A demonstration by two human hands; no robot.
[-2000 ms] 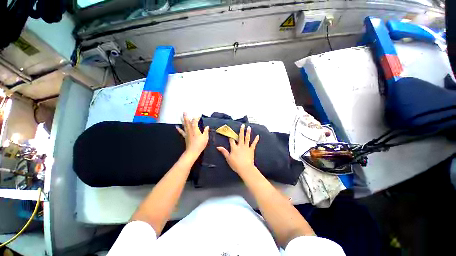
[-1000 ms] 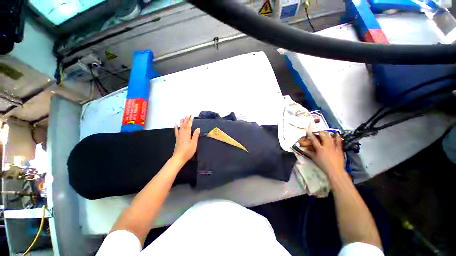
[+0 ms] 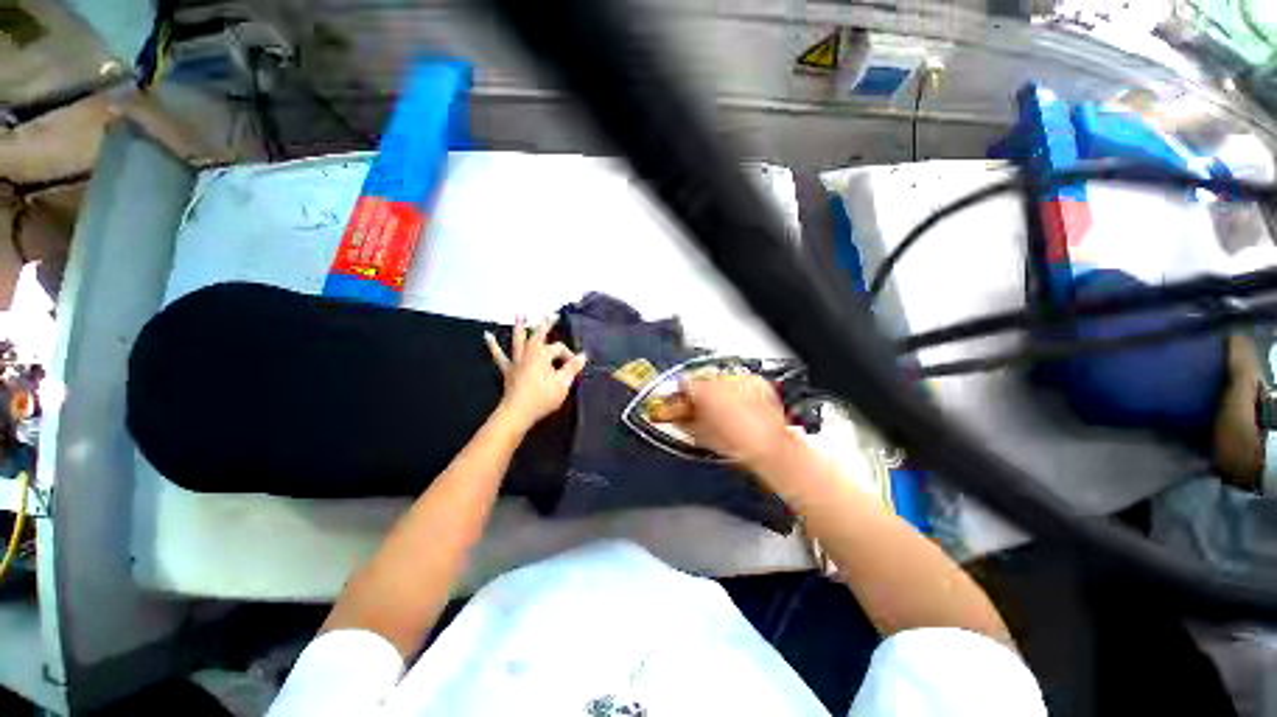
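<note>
A dark denim garment (image 3: 602,483) is pulled over the right part of the long black padded board (image 3: 322,399). A steam iron (image 3: 647,415) stands on the garment, its pointed tip to the left, beside a yellow-tan patch (image 3: 637,373) that it partly hides. My right hand (image 3: 735,418), slightly blurred, grips the iron's handle from the right. My left hand (image 3: 536,371) lies with fingers spread at the garment's left edge, its fingertips on the cloth and board; it holds nothing that I can see.
A thick black hose (image 3: 728,238) crosses the view, with thinner cords at the right. A blue bar with a red label (image 3: 378,241) stands behind the board on the white table (image 3: 560,210). Crumpled off-white cloth (image 3: 857,455) lies at the table's right. Another person's forearm (image 3: 1238,413) shows by a blue padded board.
My right hand took hold of the iron on the off-white cloth and brought it left onto the garment. My left hand stays near the garment's left edge.
</note>
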